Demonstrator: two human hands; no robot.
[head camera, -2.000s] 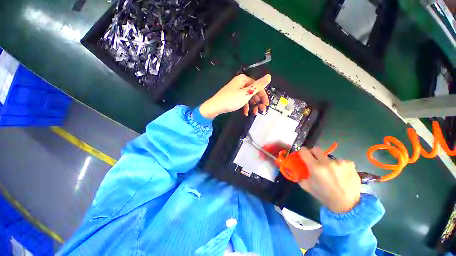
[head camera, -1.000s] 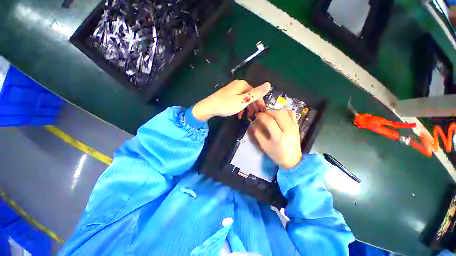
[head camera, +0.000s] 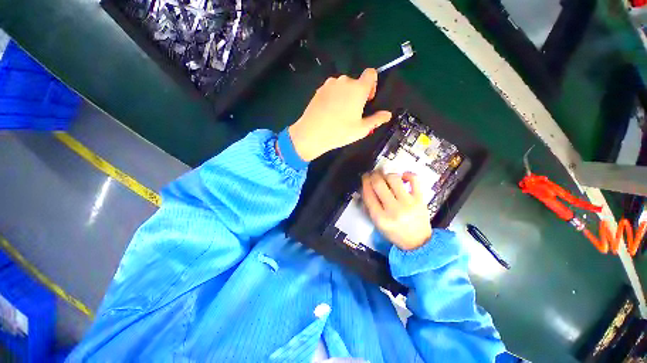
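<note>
An opened tablet with a pale battery (head camera: 355, 221) and a circuit board (head camera: 445, 157) at its upper end lies in a black tray (head camera: 317, 213) in front of me. My left hand (head camera: 340, 117) is past the tray's upper left side, its index fingertip at the near end of a thin silver flex cable (head camera: 392, 62) on the green surface; whether it grips the cable cannot be told. My right hand (head camera: 397, 207) is over the battery, fingers curled; whether they hold something small is hidden.
A black parts tray (head camera: 223, 106) heaped with dark and silver strips is at upper left. An orange air gun (head camera: 550, 195) with a coiled hose (head camera: 611, 237) and a black pen-like stick (head camera: 488, 246) lie at right. A pale rail (head camera: 496, 81) crosses behind.
The orange air gun was in my right hand and now lies on the surface at right. My left hand has moved from the board end up to the flex cable. My right hand has come over the battery.
</note>
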